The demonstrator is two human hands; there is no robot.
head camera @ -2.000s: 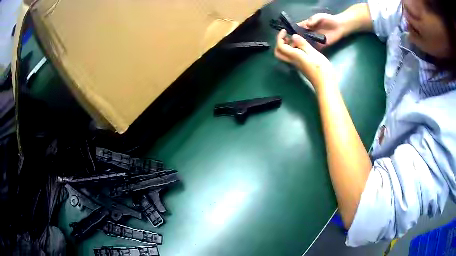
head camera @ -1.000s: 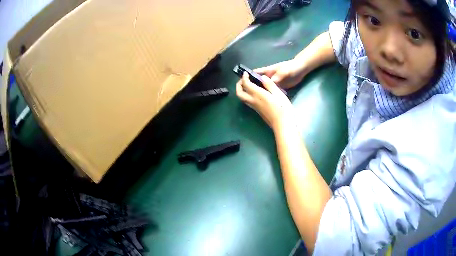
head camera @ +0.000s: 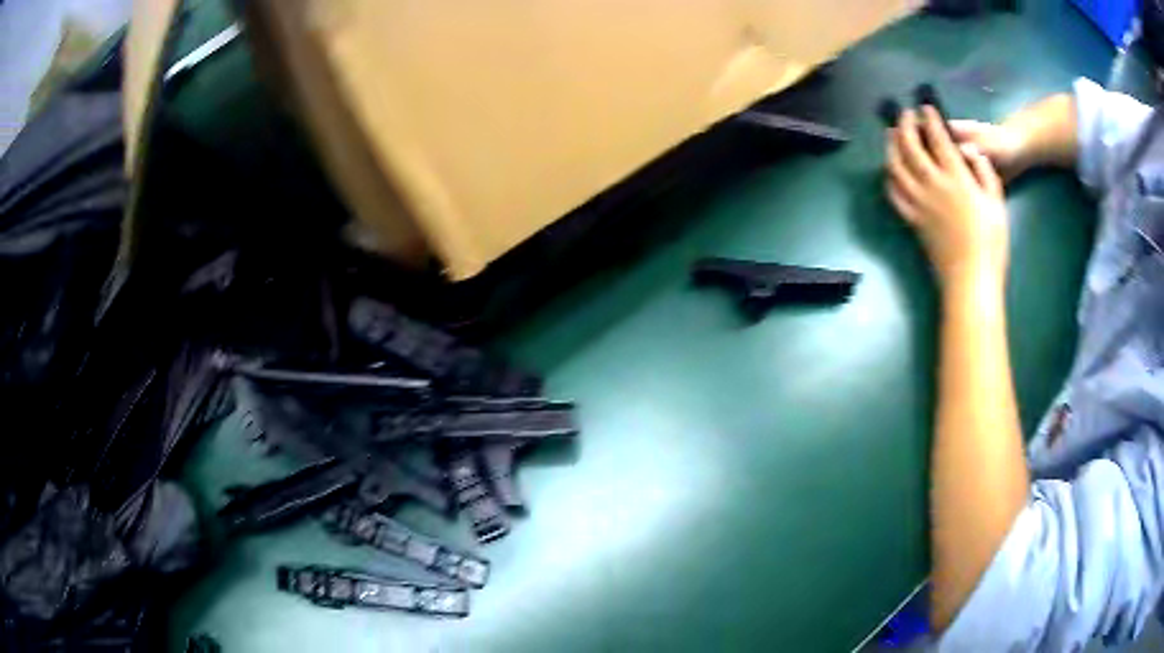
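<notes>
Neither of my hands can be made out. A pile of black ribbed plastic parts (head camera: 383,593) lies at the lower left, some with the pocketed side up. One black part with a small boss (head camera: 779,281) lies alone on the green table (head camera: 664,485), its boss towards the lower edge of view. Another black bar (head camera: 798,130) lies by the carton's lower edge, partly in shadow. The picture is blurred.
A tan cardboard carton (head camera: 549,115) fills the top. A crinkled black bag (head camera: 77,447) is at the left. At the right a co-worker's hands (head camera: 945,191) hold a mostly hidden black part; a light blue sleeve (head camera: 1021,574) is below.
The view has swung left and down, so the carton, lone part and co-worker sit further right and the pile shows more fully. The co-worker's face has left the picture.
</notes>
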